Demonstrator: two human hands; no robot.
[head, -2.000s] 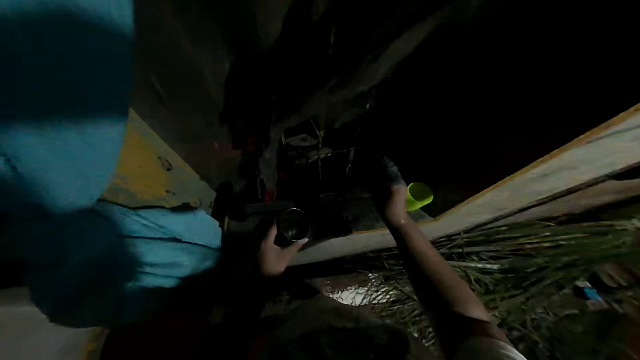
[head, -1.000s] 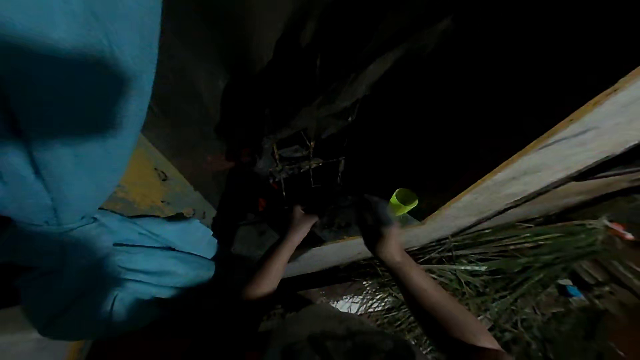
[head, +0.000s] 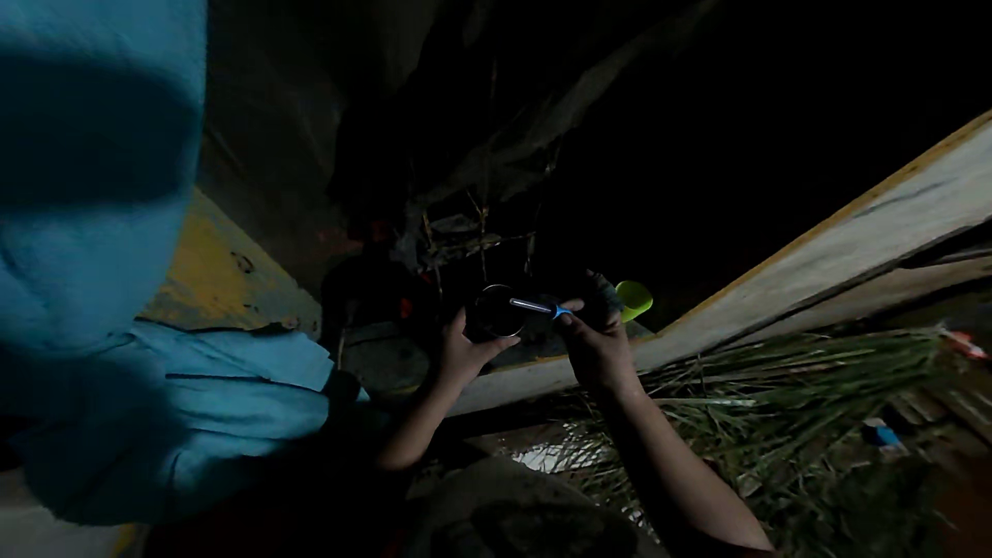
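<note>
In dim light my left hand grips a dark round cup or small pot by its side; its thin metal rim catches the light, and its contents are too dark to tell. My right hand pinches the blue handle of a slim utensil, whose shiny metal part points left over the rim. The utensil's exact kind cannot be told. Just beyond my right hand, a lime-green plastic cup stands or lies tilted near the pale ledge.
Blue cloth hangs at the left beside a yellow-stained slab. A pale ledge with an ochre edge runs diagonally to the right. Long green stalks lie below it. Thin sticks or wires show in the dark beyond my hands.
The blue-handled utensil now shows in my right hand. One second ago the round vessel was not visible at my left hand; two seconds ago my left hand held it.
</note>
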